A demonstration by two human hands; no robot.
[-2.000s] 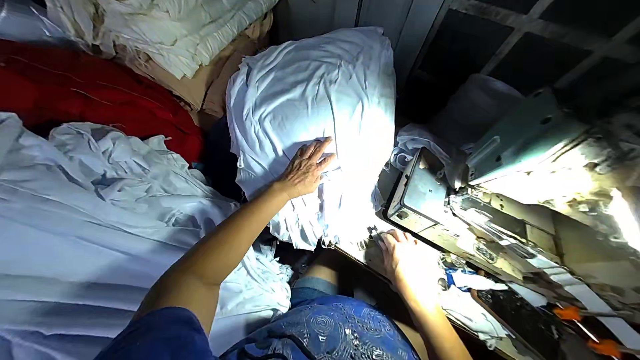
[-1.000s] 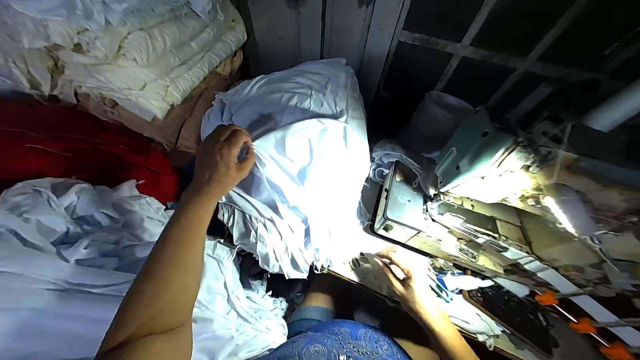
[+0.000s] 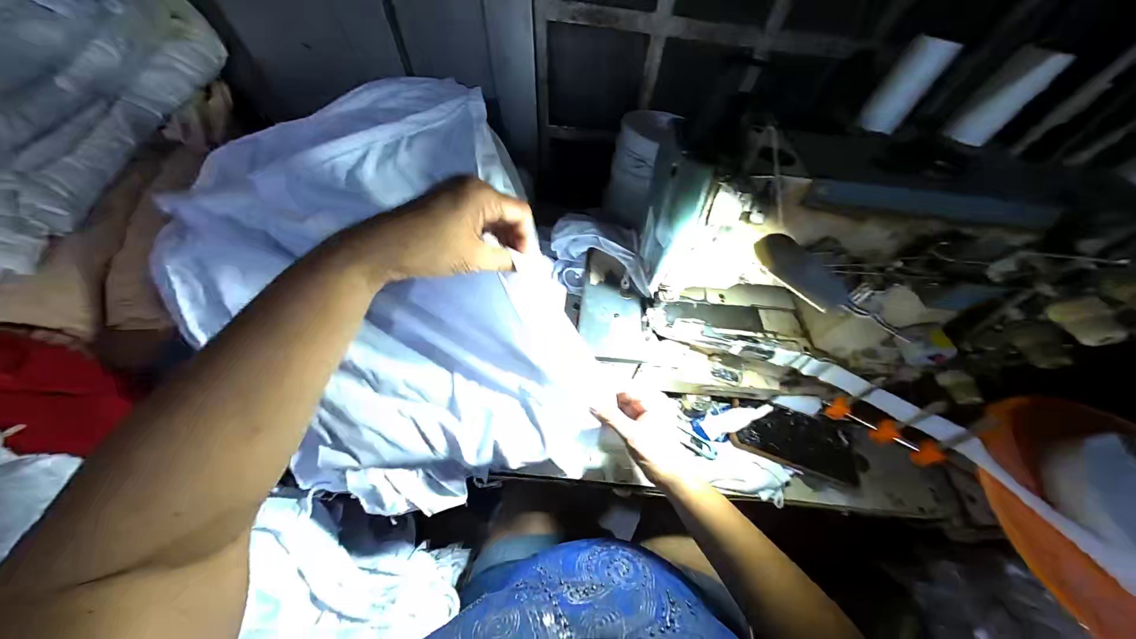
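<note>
A large heap of white fabric (image 3: pixel 426 355) lies before me, left of an industrial sewing machine (image 3: pixel 679 222). Over its upper right part, my left hand (image 3: pixel 475 231) pinches a fold between thumb and fingers. My right hand (image 3: pixel 639 430) is at the heap's lower right edge, on the machine table; its fingers are partly lost in glare, so whether they grip the cloth cannot be told. A white tape (image 3: pixel 852 382) runs from the machine's bed down to the right, past orange clips (image 3: pixel 883 432).
Piled pale cloth (image 3: pixel 98 115) and red fabric (image 3: pixel 53 395) are at the left. An orange container (image 3: pixel 1056 479) stands at the right. White thread cones (image 3: pixel 910 84) rise at the upper right. More white cloth (image 3: pixel 346 568) hangs below the table edge.
My left hand has gone from lying on the heap to the heap's left side, then across to its upper right with cloth pinched. The view has swung right.
</note>
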